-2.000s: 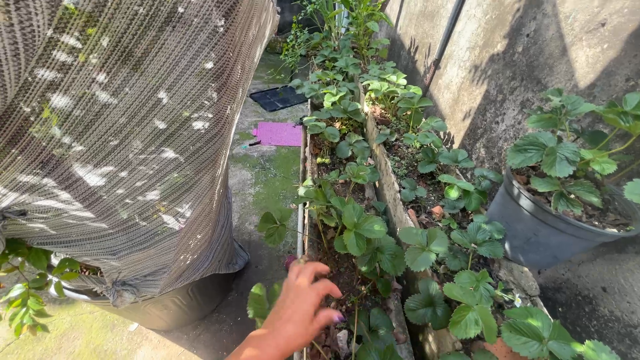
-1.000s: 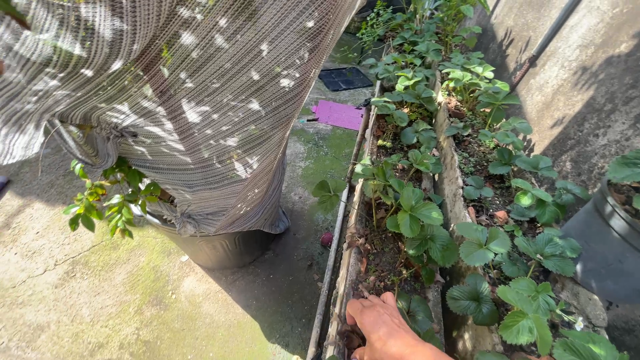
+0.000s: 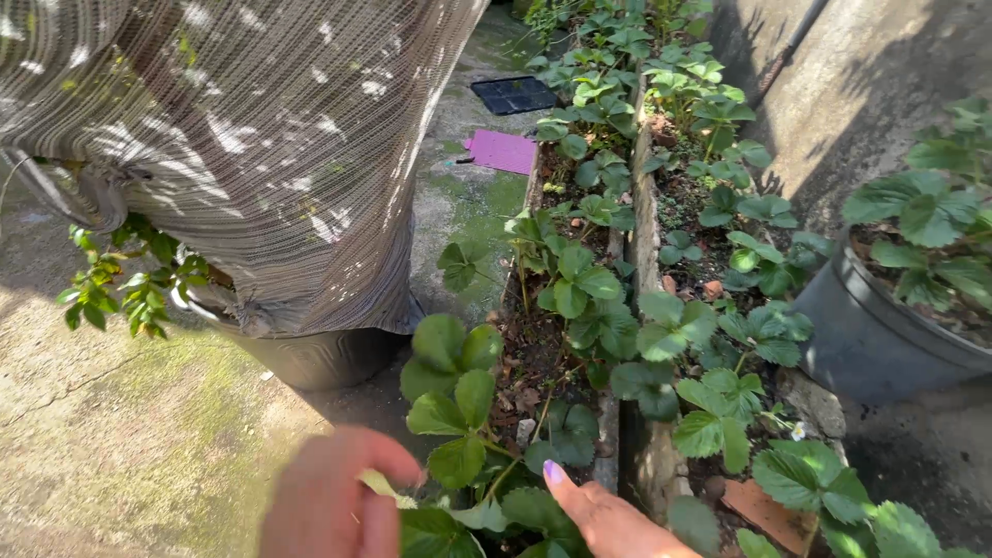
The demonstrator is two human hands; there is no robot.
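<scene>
My left hand [image 3: 333, 496] is blurred at the bottom centre, its fingers curled beside strawberry leaves [image 3: 453, 418]; a pale green bit shows by its fingers, and whether it is gripped is unclear. To its right, my right hand [image 3: 604, 515] reaches in from the bottom edge, one finger with a purple nail pointing at the leaves and touching or nearly touching them. The rest of that hand is out of frame. Both hands are over the near end of the left planter row, where dark soil [image 3: 523, 380] and dry leaves show between the strawberry plants.
Netting [image 3: 271, 155] wraps a plant in a large pot [image 3: 325, 360] on the left. A purple sheet [image 3: 502, 151] and a black tray [image 3: 513, 95] lie on the concrete floor. A second strawberry row [image 3: 697, 225] runs beside a wall; a grey pot [image 3: 891, 325] stands right. A terracotta shard [image 3: 767, 511] lies below.
My left hand has come into view at the bottom. The other hand, which was down at the planter's soil a second ago, is now partly out of frame at the bottom.
</scene>
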